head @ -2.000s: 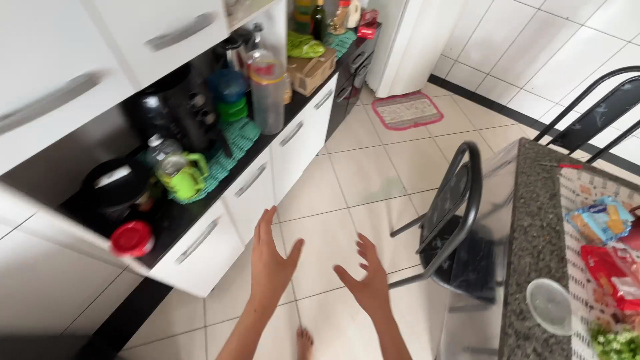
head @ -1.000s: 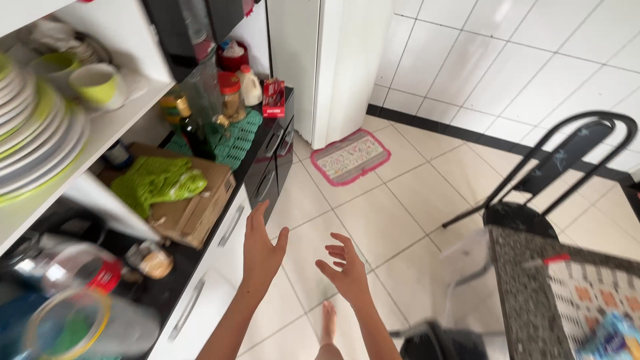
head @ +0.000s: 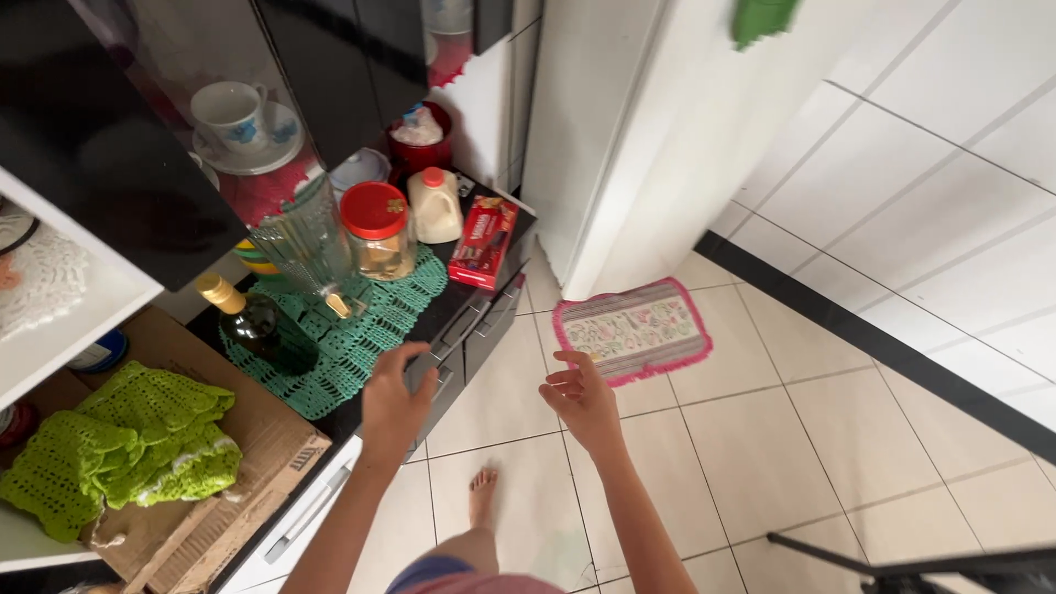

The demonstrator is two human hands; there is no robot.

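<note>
Both hands are held out in the air, bare and empty. My left hand [head: 398,404] has its fingers apart, in front of the drawer handles of the counter. Over the tiled floor is my right hand [head: 584,404], fingers loosely bent, just below the pink-edged mat [head: 631,330] in view. To the left, a dark glass bottle with a gold cap [head: 268,334] and a red-lidded jar [head: 378,231] are on a teal crocheted runner [head: 363,346]. Beyond them are a red box [head: 484,242] and a white jug with a red cap [head: 435,206].
A lime-green crocheted cloth [head: 140,437] lies on a cardboard box [head: 272,445] at lower left. Above the counter are dark cabinet doors [head: 107,157] and a flowered cup [head: 229,115] on a saucer. A tall white appliance [head: 627,148] stands ahead; black chair parts [head: 957,565] show at lower right.
The view has moved forward along the counter, toward the mat and the white appliance. The table has left the view. Both hands stay raised and empty.
</note>
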